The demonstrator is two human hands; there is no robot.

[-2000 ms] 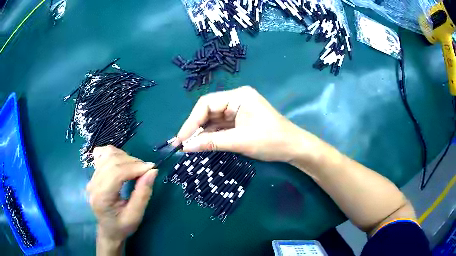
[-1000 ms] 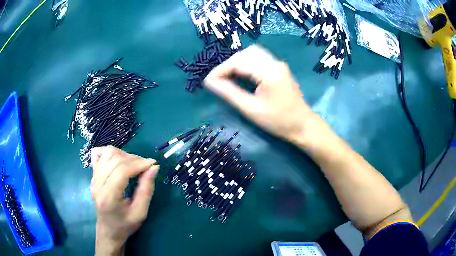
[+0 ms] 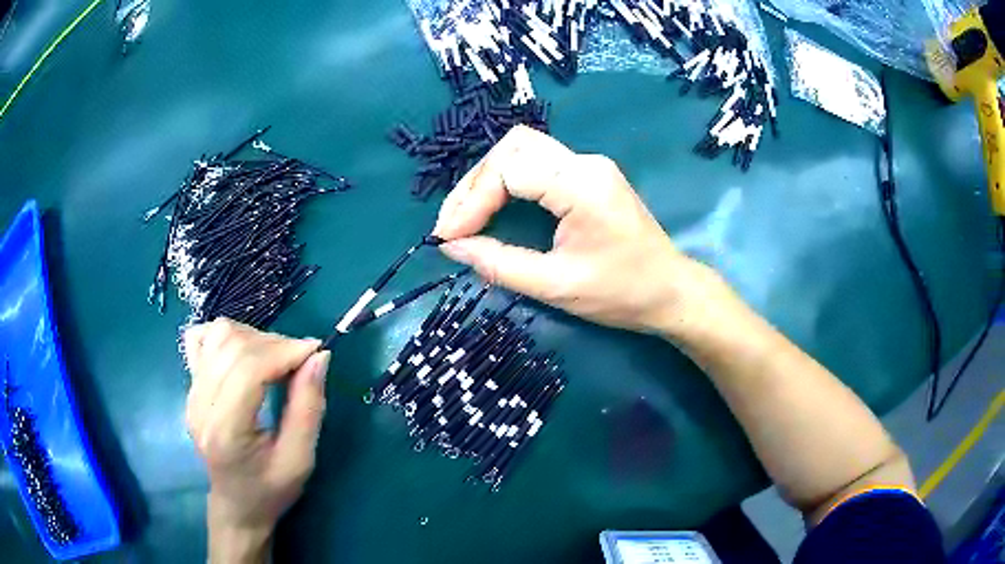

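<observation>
My left hand pinches one end of a black wire lead with a white band between thumb and fingertips. My right hand pinches the lead's other end, up and to the right, so the lead is stretched slanting between my hands. Another sleeved lead lies just beneath it. A bundle of sleeved leads with white bands lies below my right hand. A pile of bare wire leads lies beyond my left hand. Short black tubes lie in a heap above my right hand.
Black-and-white sleeves spill from a clear plastic bag at the top. A blue tray stands at left. A yellow heat gun and its cord lie at right, beside a whitish packet.
My right hand has come back from beside the short black tubes to the far end of the lead. The lead is now stretched between both hands.
</observation>
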